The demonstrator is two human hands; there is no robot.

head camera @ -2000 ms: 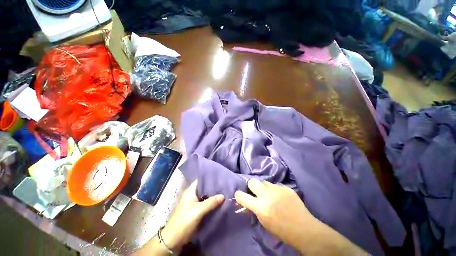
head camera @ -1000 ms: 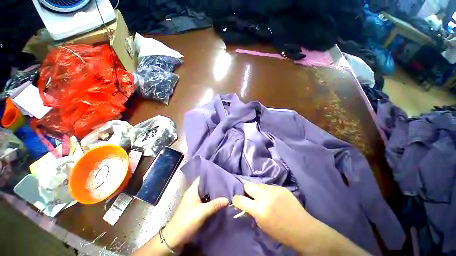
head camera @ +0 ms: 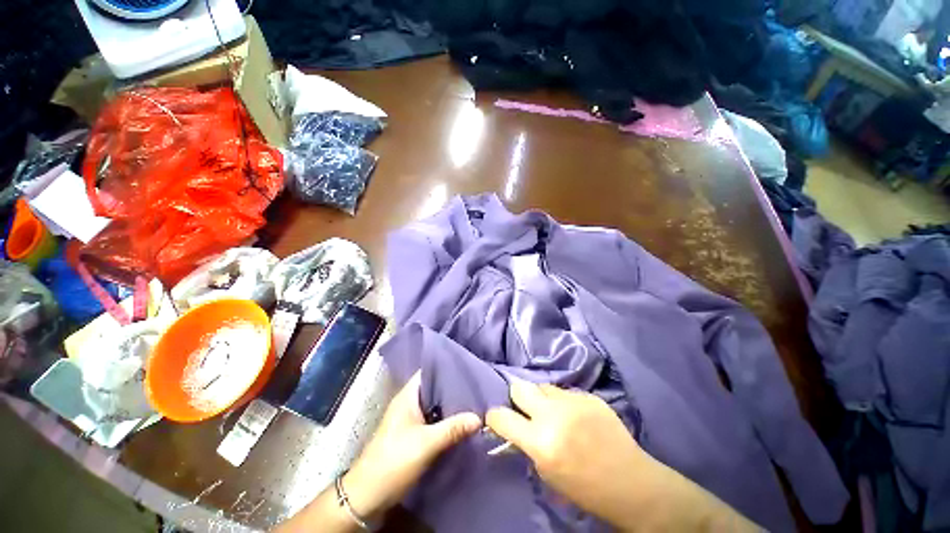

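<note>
A purple coat (head camera: 667, 344) lies spread on the table, collar away from me, its shiny lining (head camera: 547, 328) showing at the opening. My left hand (head camera: 417, 442) pinches the coat's front edge between thumb and fingers. A small dark button (head camera: 432, 413) shows beside the left thumb. My right hand (head camera: 568, 432) is closed at the same folded cloth, its fingertips near the left thumb. A thin pale sliver (head camera: 502, 449) sticks out under the right fingers; I cannot tell what it is. No needle or thread can be made out.
Left of the coat are a black smartphone (head camera: 335, 362), an orange bowl (head camera: 211, 359), a white tag (head camera: 248, 432), clear bags (head camera: 323, 279), a red plastic bag (head camera: 177, 177) and a white fan (head camera: 161, 36). Black garments (head camera: 583, 47) lie at the back. Purple coats (head camera: 891, 333) are heaped at right.
The left thumb has moved slightly right, closer to the right fingertips, and the dark button shows more clearly. The view has shifted slightly. Both hands stay on the coat edge.
</note>
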